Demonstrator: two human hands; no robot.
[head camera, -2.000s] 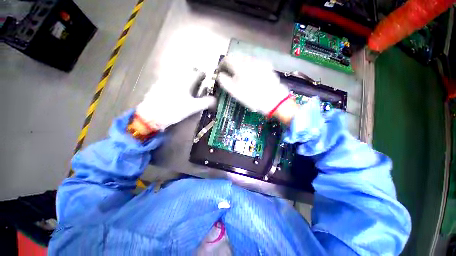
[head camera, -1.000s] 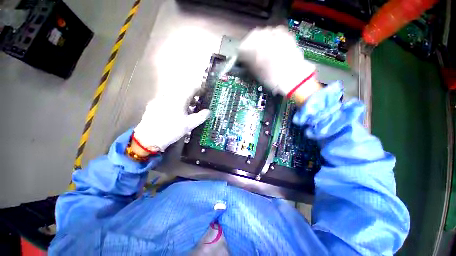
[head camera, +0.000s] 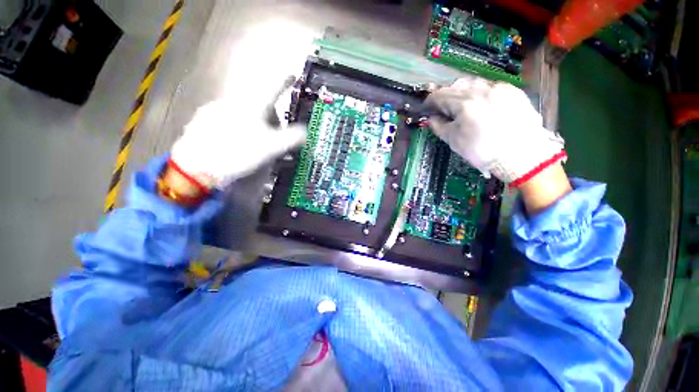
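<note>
A black solder pallet (head camera: 322, 230) lies on the bench in front of me with two green circuit boards side by side, the left board (head camera: 345, 161) and the right board (head camera: 448, 191). My left hand (head camera: 230, 138), in a white glove, is at the pallet's left rim, thumb over the left board's edge; whether it grips the rim is unclear. My right hand (head camera: 490, 126), gloved, is over the top of the right board near the centre bar, fingers bent down; its fingertips are partly hidden. A pale strip-like latch (head camera: 393, 233) sits at the lower centre bar.
Another circuit board (head camera: 475, 47) lies on the bench behind the pallet. Green strips (head camera: 368, 57) lie along the pallet's far edge. A red-orange wrapped post (head camera: 590, 19) stands at the back right, beside a green surface (head camera: 605, 153). A black tote (head camera: 65, 46) is on the floor at far left.
My right hand has moved from the left board's top to the right board's top. My left hand stays by the left rim. More of the left board shows, and the view has shifted.
</note>
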